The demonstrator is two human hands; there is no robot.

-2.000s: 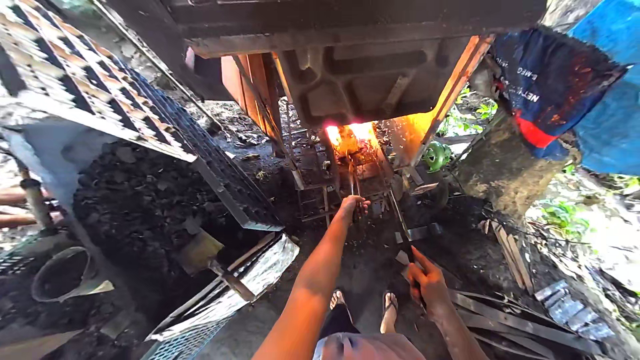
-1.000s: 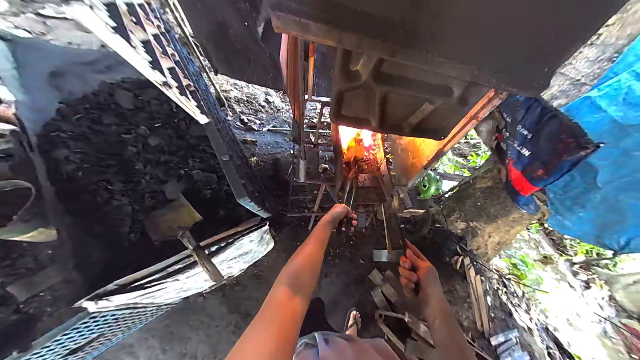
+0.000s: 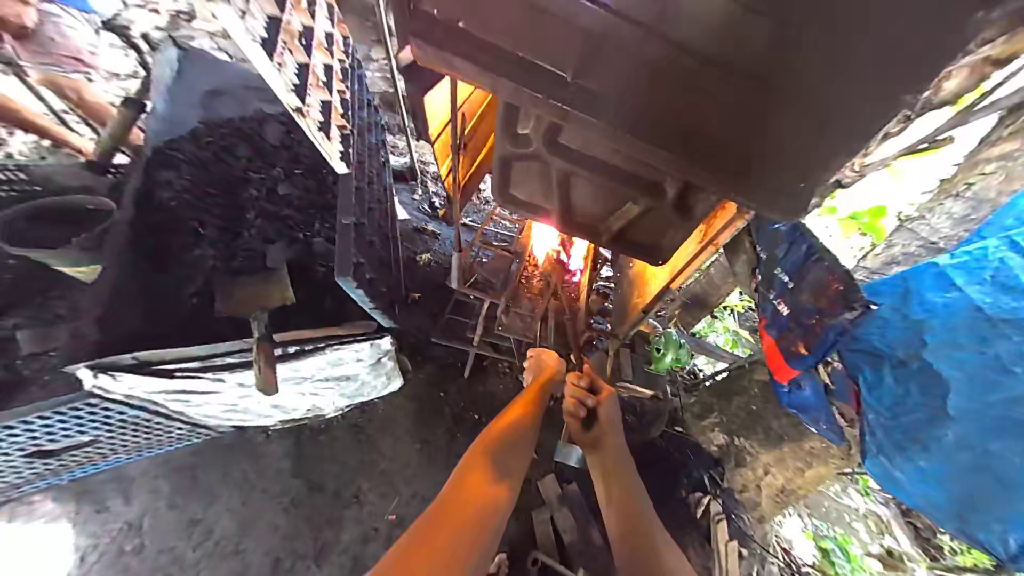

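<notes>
Flames and embers burn in a small forge hearth (image 3: 552, 256) at the centre of the head view. My left hand (image 3: 544, 370) is closed on a pair of long metal tongs (image 3: 549, 316), whose far end reaches the burning coals. Close to its right, my right hand (image 3: 590, 404) grips a dark metal rod (image 3: 571, 324) that also points into the fire. The tips of both tools are lost in the glare, and whether the tongs hold anything cannot be told.
A dark hood (image 3: 640, 104) hangs over the fire. To the left lie a heap of charcoal (image 3: 232, 192) and a wood-handled scoop (image 3: 254, 294). A blue tarp (image 3: 944, 376) hangs at right, flat metal bars (image 3: 560, 512) lie below my hands, and another person's arms (image 3: 56, 108) show at upper left.
My right hand has moved forward and in beside my left hand, and its rod now reaches to the fire. The left hand still holds the tongs. The view has shifted.
</notes>
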